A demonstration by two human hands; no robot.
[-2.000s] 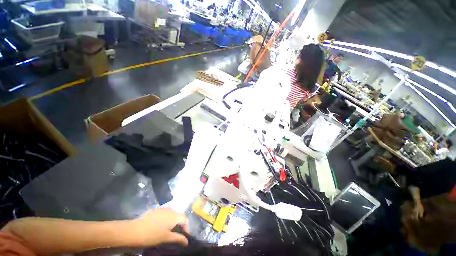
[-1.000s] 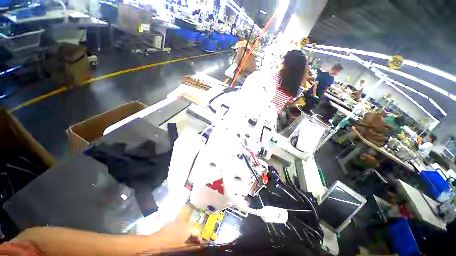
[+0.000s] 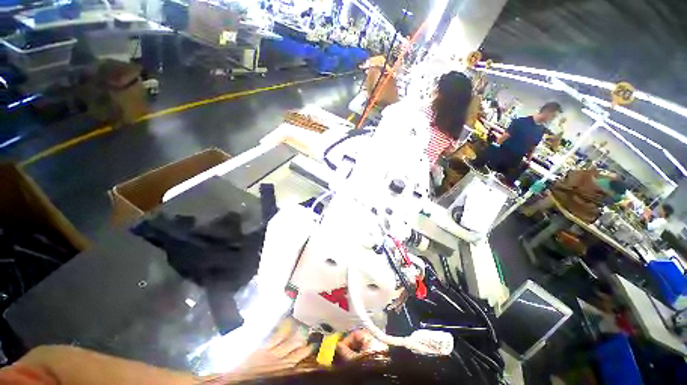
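The white sewing machine head (image 3: 320, 293) with a red mark stands in front of me. A small yellow part (image 3: 328, 350) shows under it. My left hand (image 3: 279, 352) reaches in from the lower left, its fingers just left of the yellow part. My right hand (image 3: 360, 344) shows only as a few curled fingers right of the yellow part, under the head. Glare and the dark area along the bottom edge hide what either hand holds. Limp black pieces (image 3: 215, 244) lie on the table left of the head. Glossy black straps (image 3: 444, 316) lie right of it.
A white lamp end (image 3: 431, 342) hangs right of the head. An open cardboard box (image 3: 162, 184) stands beyond the table; another box edge (image 3: 45, 199) is at left. A pale-framed panel (image 3: 533, 319) stands at right. A person in striped clothing (image 3: 444, 128) sits beyond the machine; another in dark clothing stands behind.
My left hand has moved right, beside the yellow part. My right hand's fingers now show right of it. The view has shifted a little. A person in dark clothing shows more fully behind.
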